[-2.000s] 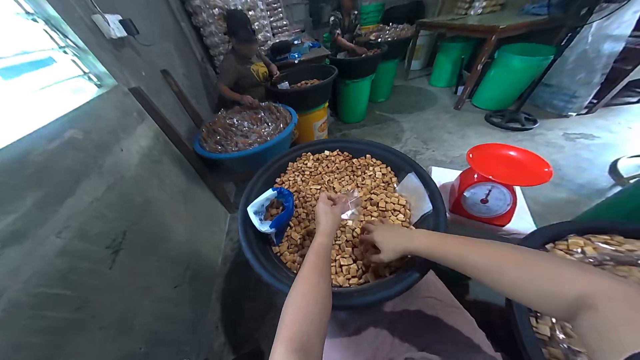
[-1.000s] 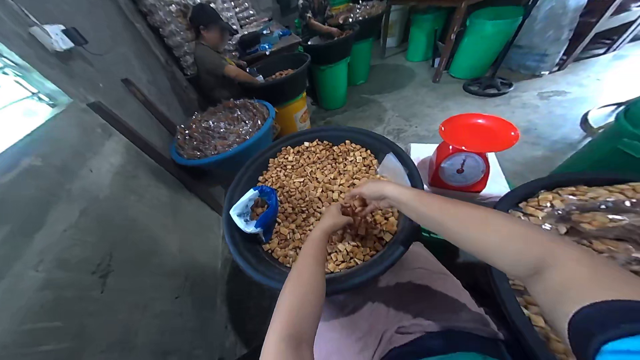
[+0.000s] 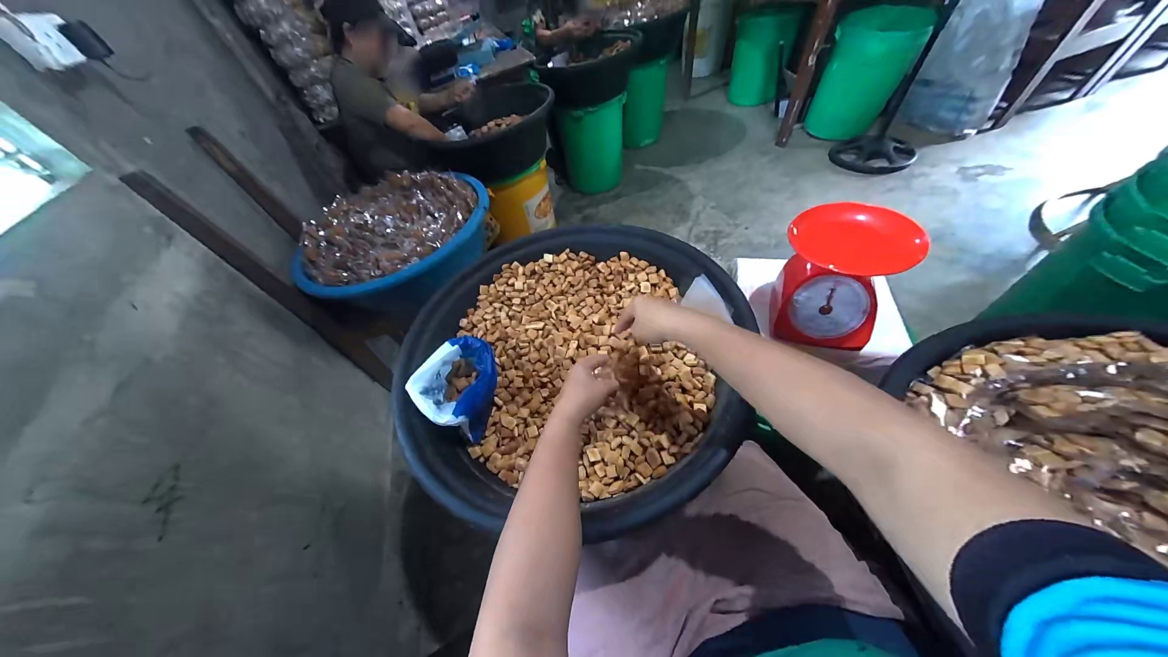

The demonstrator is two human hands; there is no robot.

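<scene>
A black plastic tub (image 3: 424, 456) holds a heap of small brown biscuit pieces (image 3: 538, 319). My left hand (image 3: 587, 385) is over the middle of the heap, its fingers at what looks like a clear plastic bag (image 3: 630, 365) with brown pieces; the bag's outline is blurred. My right hand (image 3: 650, 319) is just above and to the right of it, fingers bent down at the bag's upper side. Whether the right fingers hold the bag is hard to tell. An opened blue and white bag (image 3: 476, 383) with some pieces in it rests at the tub's left side.
A red dial scale (image 3: 826, 306) stands right of the tub on a white surface. White sheets (image 3: 705, 299) lie at the tub's right rim. Packed bags fill a blue basin (image 3: 392, 287) and another black tub (image 3: 912, 365). A person (image 3: 365, 100) works behind, near green bins (image 3: 589, 146).
My hands, close together one second ago, are now farther apart, the right one up and away from the left. The view has shifted somewhat. The blue and white bag remains at the tub's left side.
</scene>
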